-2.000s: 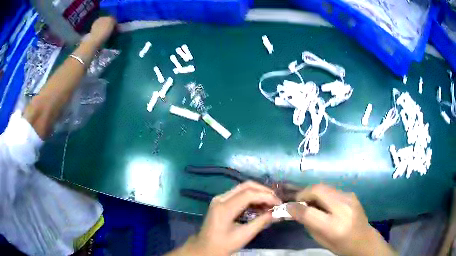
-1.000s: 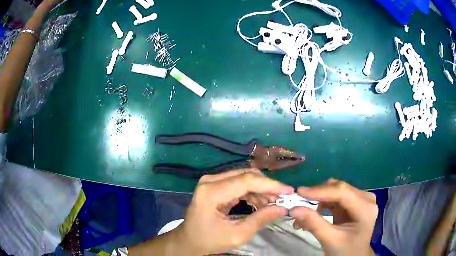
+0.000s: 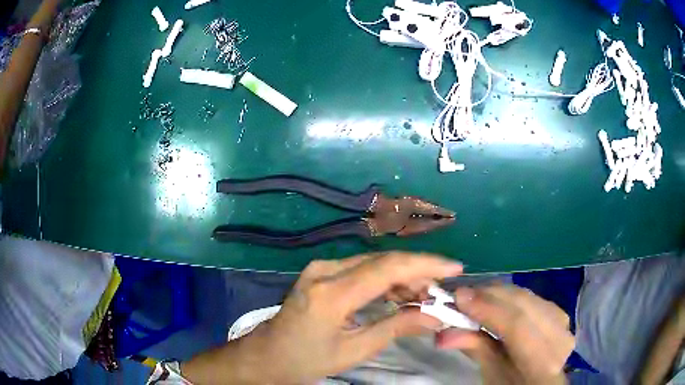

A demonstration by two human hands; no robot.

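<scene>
A small white plastic housing (image 3: 449, 314) is held between both hands below the table's front edge. A thin white cord runs from its left end into my left hand (image 3: 360, 304). My left hand's fingertips pinch the housing's left end. My right hand (image 3: 518, 331) is around its right end, slightly blurred, and hides part of it. A second small white piece (image 3: 440, 294) shows at the fingertips, above the housing; I cannot tell whether it is joined to it. Combination pliers (image 3: 398, 215) lie on the table just above my hands, jaws to the right.
Tangled white cord assemblies (image 3: 460, 90) lie at upper centre right. Small white parts (image 3: 638, 135) are heaped at far right. White blocks (image 3: 269, 94), thin metal pins (image 3: 227, 41) and tiny metal clips (image 3: 163, 124) lie left. Another person's arm (image 3: 28, 64) and clear plastic bags (image 3: 49, 113) are at the left edge.
The view has tilted down, so the table's things sit higher and the pliers show fully. The housing has turned slanting down to the right, and the small white piece now stands out above it.
</scene>
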